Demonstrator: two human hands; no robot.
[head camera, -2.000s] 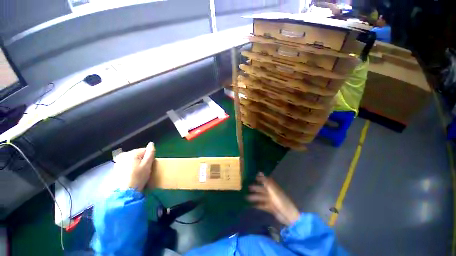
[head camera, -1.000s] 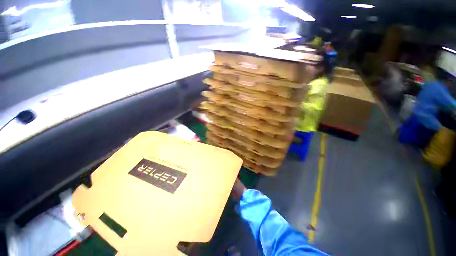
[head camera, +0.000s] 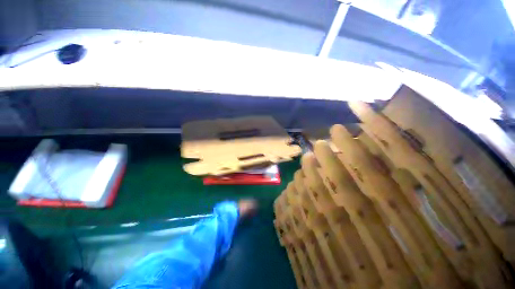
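My right hand (head camera: 247, 208) is small and blurred, at the end of a blue sleeve over the green bench. Nothing shows in it, but its fingers cannot be made out. A brown carton with an open, slotted lid (head camera: 270, 148) and a dark panel is beyond it, not touched by this hand. The carton overlaps a red-based packed unit (head camera: 243, 179), hiding most of it; whether it rests on it is unclear. My left hand is not in view.
A tilted-looking stack of brown boxes (head camera: 361, 209) fills the right side, tabs sticking out. A white unit with foam ends (head camera: 78, 172) on a red base lies left. A white shelf (head camera: 186, 68) runs behind, with a black oval object (head camera: 71, 53). Dark items and a cord are lower left.
The carton has moved from close in front of me to the back of the bench. My right hand is away from it. The view has turned and tilted, bringing the stack nearer.
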